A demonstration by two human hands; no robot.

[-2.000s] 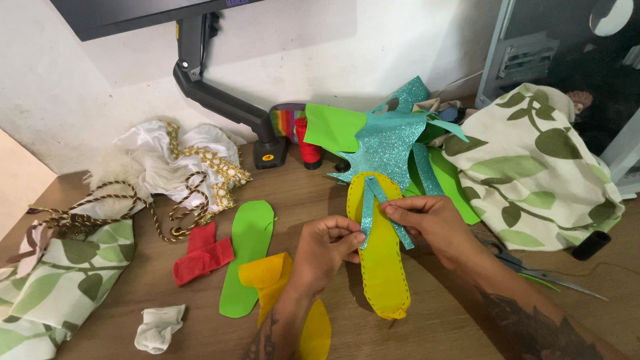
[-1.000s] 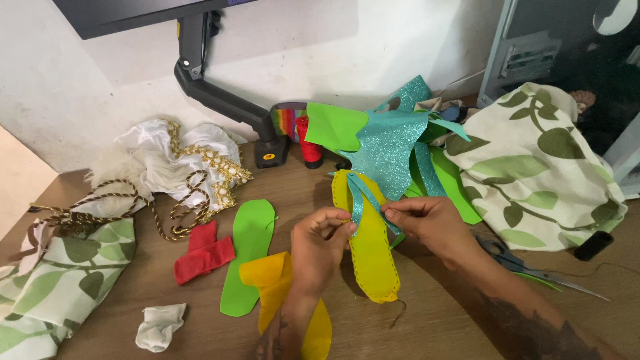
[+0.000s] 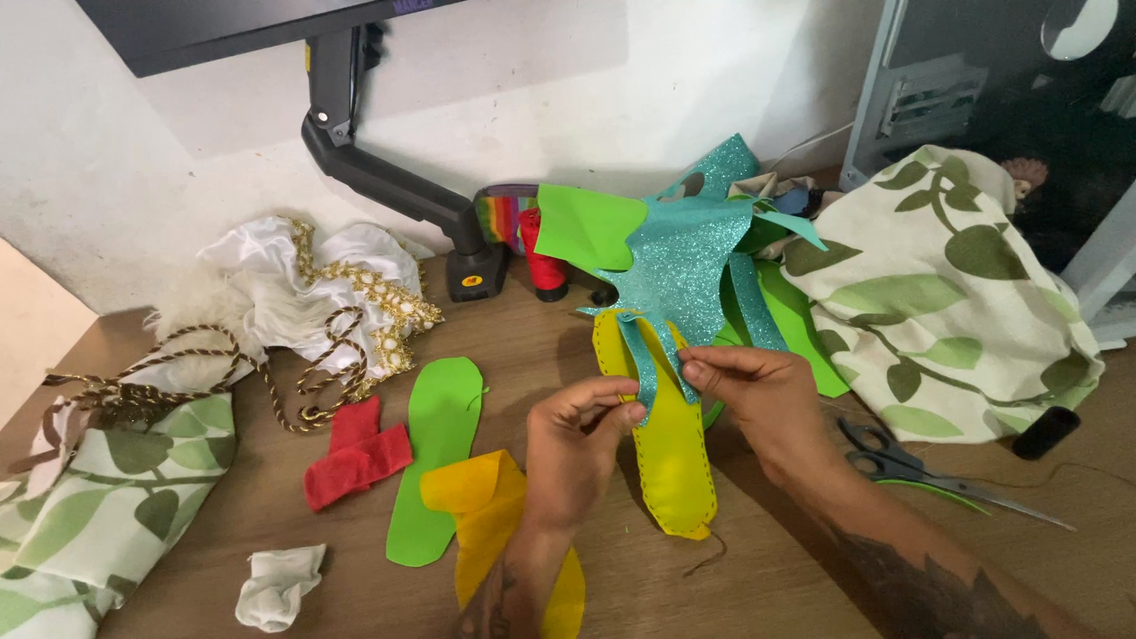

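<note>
A yellow foam sandal sole (image 3: 674, 470) with dark stitching around its edge lies tilted in front of me, a loose thread at its lower end. A glittery turquoise foam strap (image 3: 645, 355) forms a V near its top. My left hand (image 3: 581, 444) pinches the strap's left end between thumb and fingers; my right hand (image 3: 754, 390) pinches the right end. Glittery turquoise foam sheet (image 3: 688, 257) lies just beyond the sole. A green foam sole (image 3: 435, 461) and a yellow-orange piece (image 3: 484, 484) lie left of my left hand.
Scissors (image 3: 914, 461) lie at the right beside leaf-print fabric (image 3: 932, 302). Red cloth (image 3: 359, 457), white cloth (image 3: 280, 586) and twisted cord (image 3: 266, 377) are at left. A red thread spool (image 3: 541, 253) stands by the monitor arm's base (image 3: 477, 273).
Both hands keep hold of the strap ends. The yellow sole and strap have shifted and turned a little, with the strap's two legs now spread over the sole.
</note>
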